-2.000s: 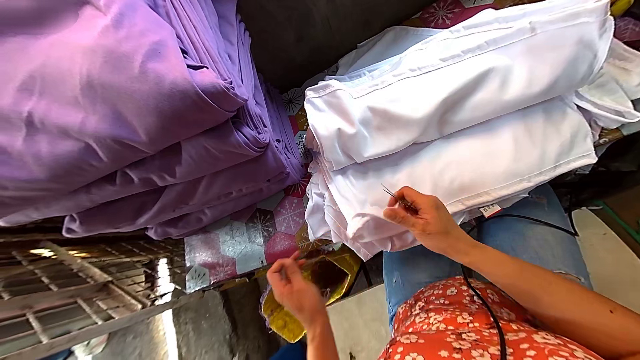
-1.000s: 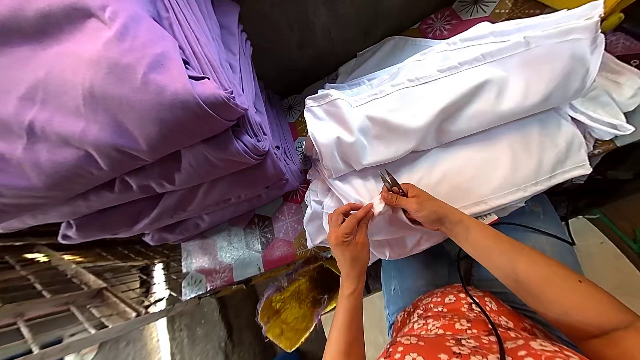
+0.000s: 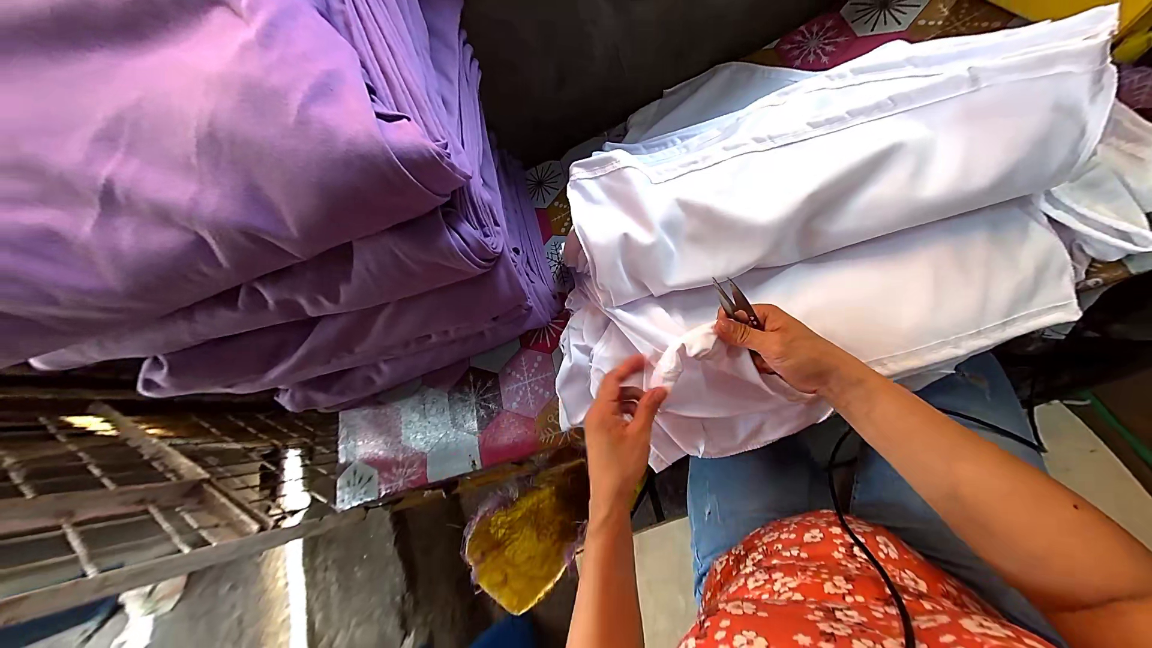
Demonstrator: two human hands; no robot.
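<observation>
A pile of folded white cloth lies across the table edge, over my lap. My right hand holds small metal thread snips, their blades apart and pointing away from me, and also touches a bunched white fabric edge. The left end of that same edge is pinched between the thumb and fingers of my left hand. To the left rises a tall stack of folded purple cloth.
A patterned hexagon table cover shows between the piles. Below its edge hangs a yellow fuzzy cloth. A metal grille stands at lower left. A black cord runs over my lap.
Two seconds ago my left hand was off the cloth, lower and to the left; it came up to the white edge and pinches it. The snips now show with their blades spread.
</observation>
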